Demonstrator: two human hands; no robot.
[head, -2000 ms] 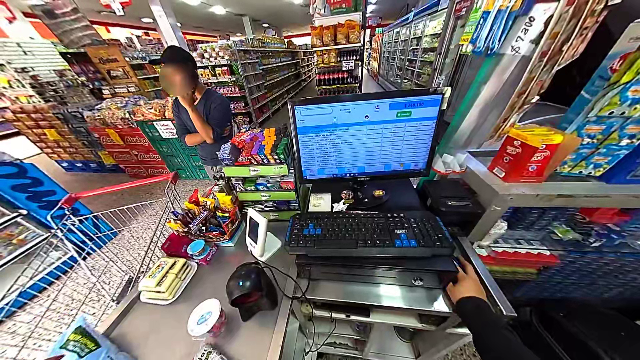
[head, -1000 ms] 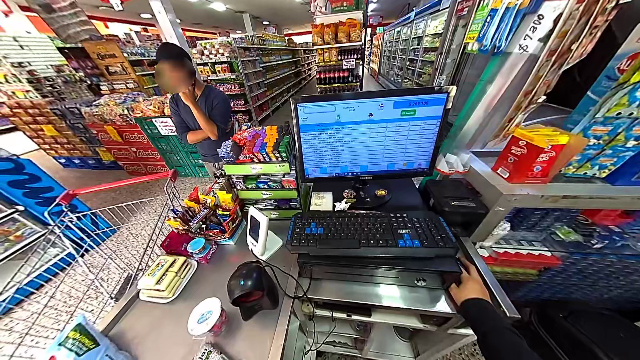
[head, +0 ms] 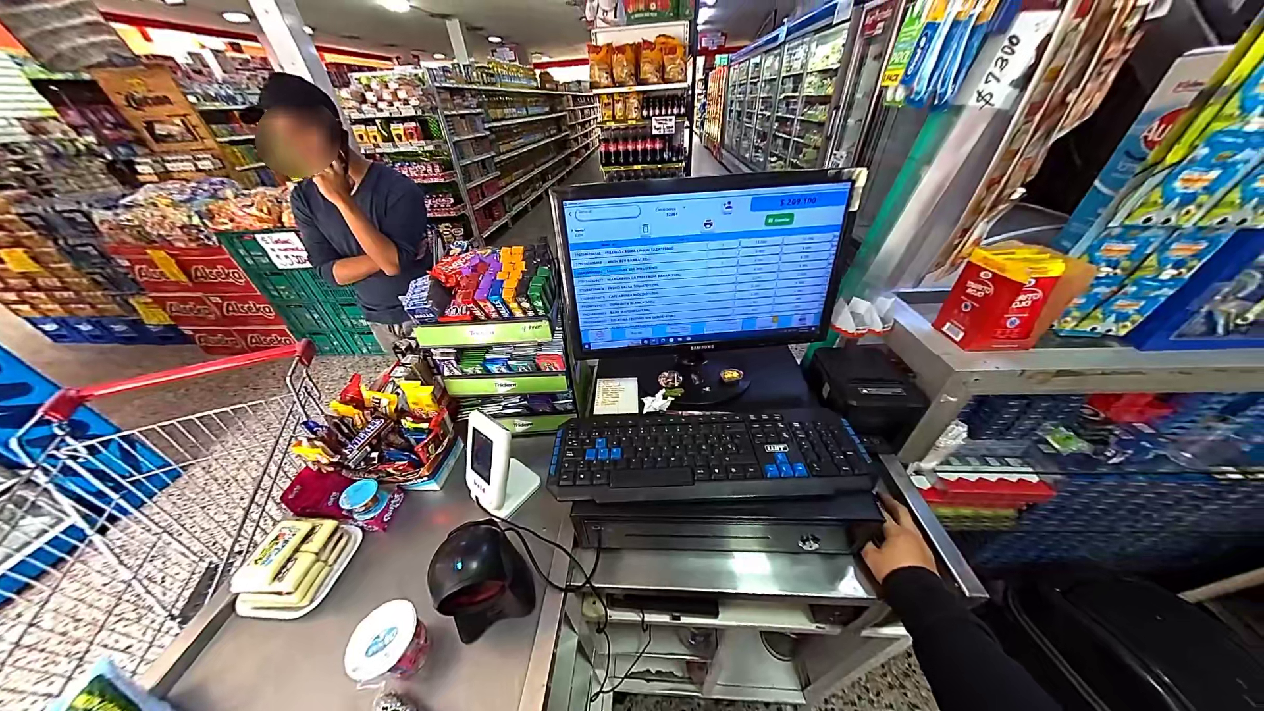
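Note:
My right hand (head: 897,541) reaches in from the lower right and rests at the right end of the cash drawer (head: 731,534), beside the metal counter edge. Its fingers are partly hidden, and a small dark object, perhaps a mouse, lies under them. Above the drawer is a black keyboard with blue keys (head: 711,454). A lit Samsung monitor (head: 706,267) stands behind it, showing a list. Left of the drawer are a black barcode scanner (head: 479,573) and a white card terminal (head: 492,464). My left hand is out of view.
A packaged tray of pale food (head: 296,568), a lidded tub (head: 385,640) and a candy basket (head: 380,430) sit on the counter (head: 247,662). A wire shopping cart (head: 148,494) stands at left. Beyond, a person in a dark cap (head: 360,237) holds one hand near the face. A shelf (head: 1047,367) is at right.

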